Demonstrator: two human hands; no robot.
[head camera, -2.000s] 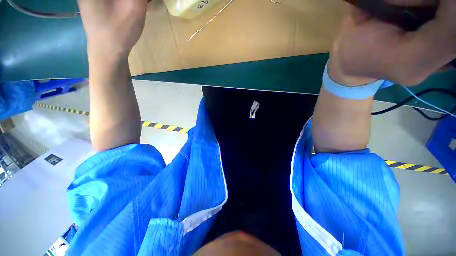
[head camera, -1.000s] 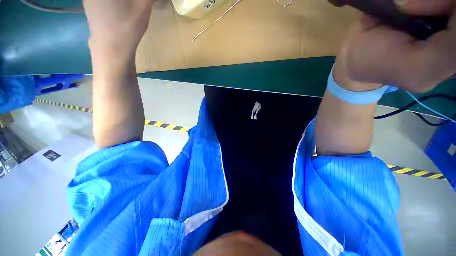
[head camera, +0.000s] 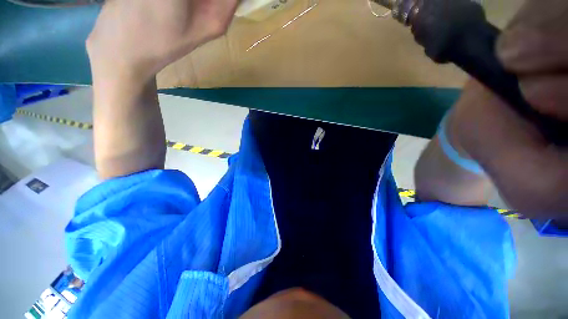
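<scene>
My right hand (head camera: 523, 106), with the light blue wrist band, grips the black handle of the soldering iron (head camera: 458, 37) at the upper right. The iron's metal barrel points to the upper left and its tip is cut off by the top edge. My left hand (head camera: 165, 28) is at the upper left, partly cut off by the top edge; its fingertips and anything in them are hidden. The pale yellow support block (head camera: 258, 7) shows only its lower edge beside my left hand. A straight strand of solder wire (head camera: 282, 27) lies on the cardboard sheet (head camera: 336, 59).
The green mat (head camera: 311, 103) runs along the bench's front edge. A thin wire loop (head camera: 377, 9) shows at the top edge. A grey arc (head camera: 68, 2) is at the top left. Blue crates (head camera: 554, 227) show low at the right and left of the bench. Striped tape (head camera: 199, 149) crosses the floor.
My right hand has come lower and nearer with the iron, whose barrel now shows. My left hand has turned and reaches further right, over the block's left side. The view has shifted slightly.
</scene>
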